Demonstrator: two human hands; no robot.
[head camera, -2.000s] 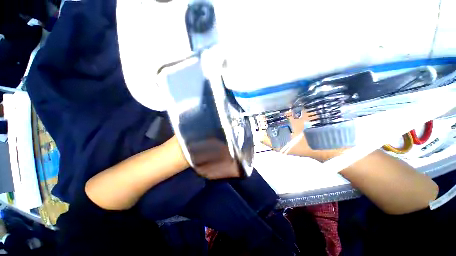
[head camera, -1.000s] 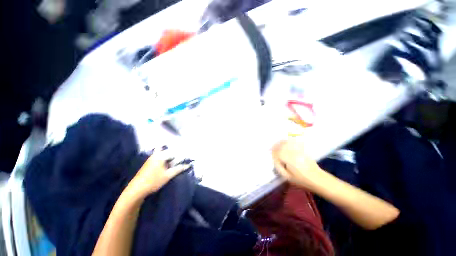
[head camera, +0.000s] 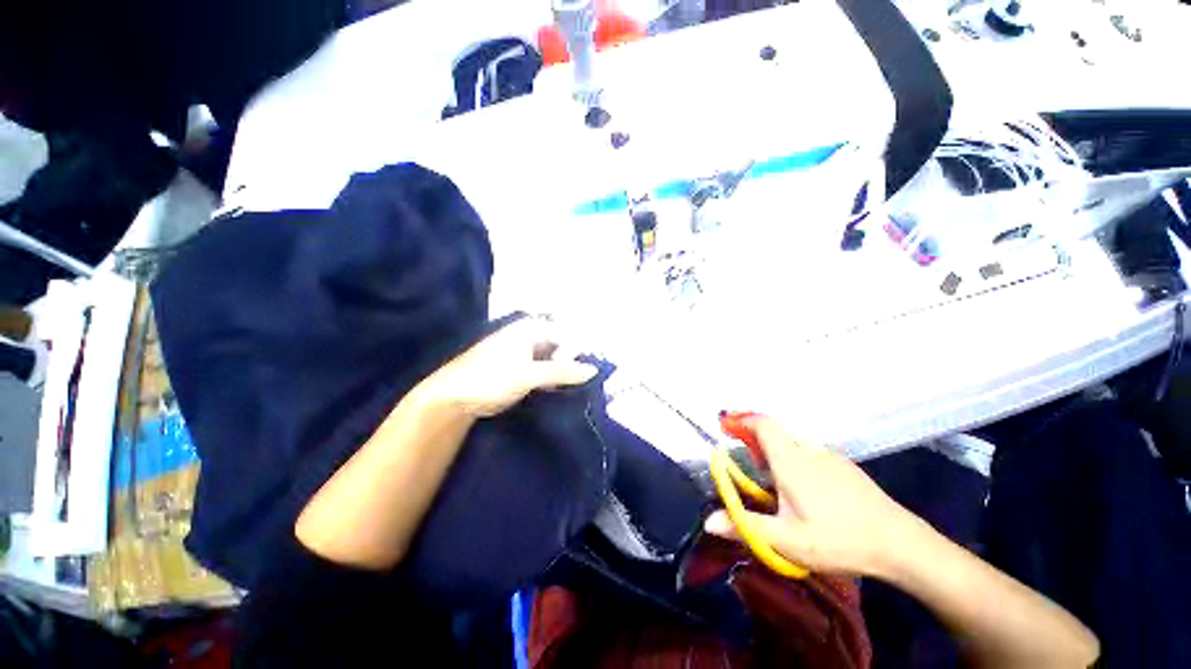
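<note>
A large dark navy garment piece (head camera: 353, 301) is heaped at the left of the machine table and hangs over the front edge. My left hand (head camera: 509, 366) grips its edge near the middle, thumb and fingers pinched on the cloth. My right hand (head camera: 816, 503) holds scissors (head camera: 751, 529) by the yellow-orange and red handles. The blades point up and left toward the cloth edge by my left fingers; they are thin and pale against the table, so whether they touch the cloth is unclear.
The white sewing machine (head camera: 731, 118) with a blue stripe stands behind my hands, a dark strip (head camera: 914, 92) over it. Pale cords (head camera: 1006, 157) lie at the right. A taped brown surface (head camera: 150, 457) is at left. More navy cloth (head camera: 1084, 510) is at right. A dark red apron (head camera: 575, 627) covers my lap.
The view has pulled back from the machine head. My right hand has left the needle area and taken up the scissors. My left hand now holds the cloth edge in front of the machine.
</note>
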